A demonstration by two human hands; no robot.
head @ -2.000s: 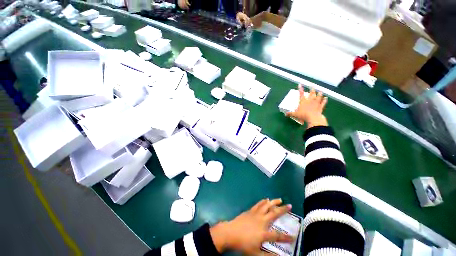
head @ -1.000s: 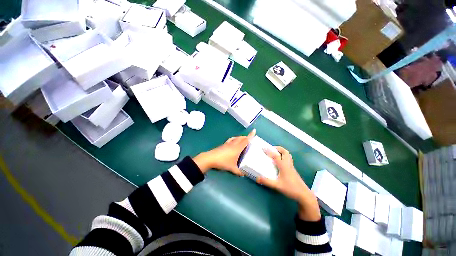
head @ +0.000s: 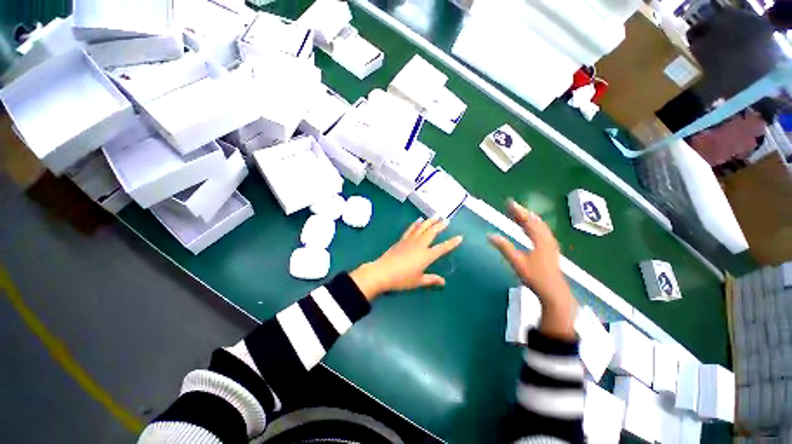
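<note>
My left hand (head: pixel 408 260) is over the dark green tabletop with fingers spread and holds nothing. My right hand (head: pixel 537 260) is raised near the white rail, fingers apart, and holds nothing. A white closed box (head: pixel 522 316) lies just left of my right wrist, partly hidden by it. Several glossy white rounded pucks (head: pixel 310 262) lie left of my left hand. A white box base with a dark blue edge (head: pixel 438 193) lies just beyond my left fingertips, at the near end of the heap.
A large heap of white box lids (head: pixel 65 108) covers the left. Several closed white boxes (head: pixel 632 348) stand at lower right. Picture-marked boxes (head: pixel 590 212) sit on the green belt (head: pixel 540 184) beyond the white rail. Cartons (head: pixel 647 65) and grey stacked trays (head: pixel 760 347) are farther off.
My hands have let go of the white box and moved apart, both now empty. A closed box now lies beside my right wrist, left of the other closed boxes.
</note>
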